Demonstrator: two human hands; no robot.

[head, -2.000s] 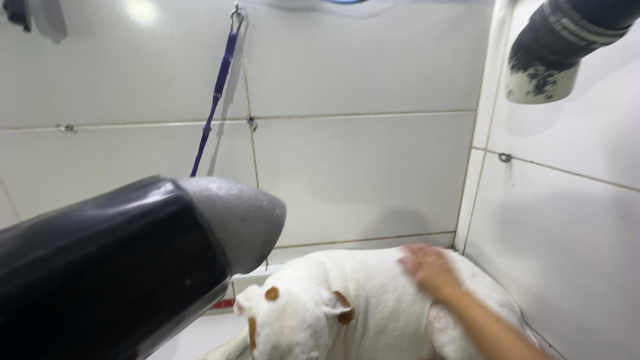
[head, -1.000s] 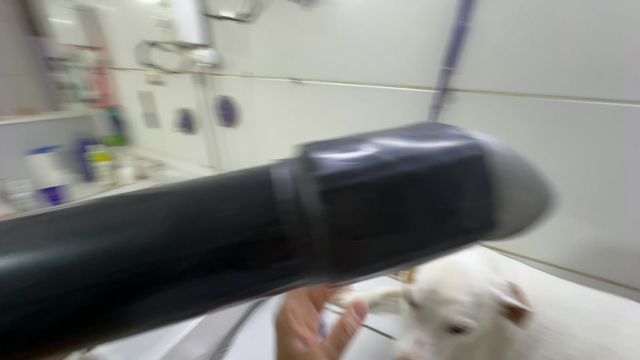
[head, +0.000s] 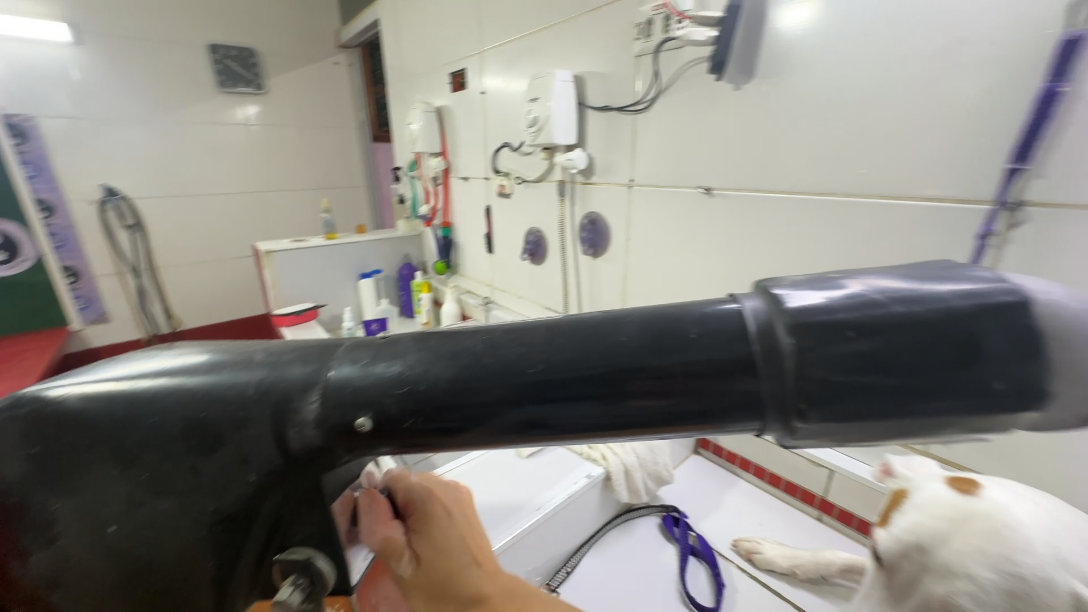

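Observation:
My right hand (head: 433, 531) reaches in from the bottom, fingers bent beside the dark body of a stand dryer (head: 544, 374); a small dark part shows between the fingers, but whether they grip it is unclear. A pinkish patch just left of them is too hidden to name. The dryer's long black barrel crosses the view, its grey nozzle (head: 1054, 348) at the right edge. A metal knob (head: 302, 571) sits below its body. A white dog with brown patches (head: 960, 544) lies at the lower right, one foreleg stretched out. My left hand does not clearly show.
On the white surface beside the dog lies a purple leash loop (head: 693, 557) with a dark coiled cord. A white towel (head: 633, 467) hangs over a ledge. Bottles (head: 408, 289) stand farther back. A purple strap (head: 1033, 144) hangs at the right wall, near a white wall-mounted heater (head: 552, 109).
My right hand has left the dog's back, where it rested two seconds ago, and is now by the dryer's body. The view has swung far to the left.

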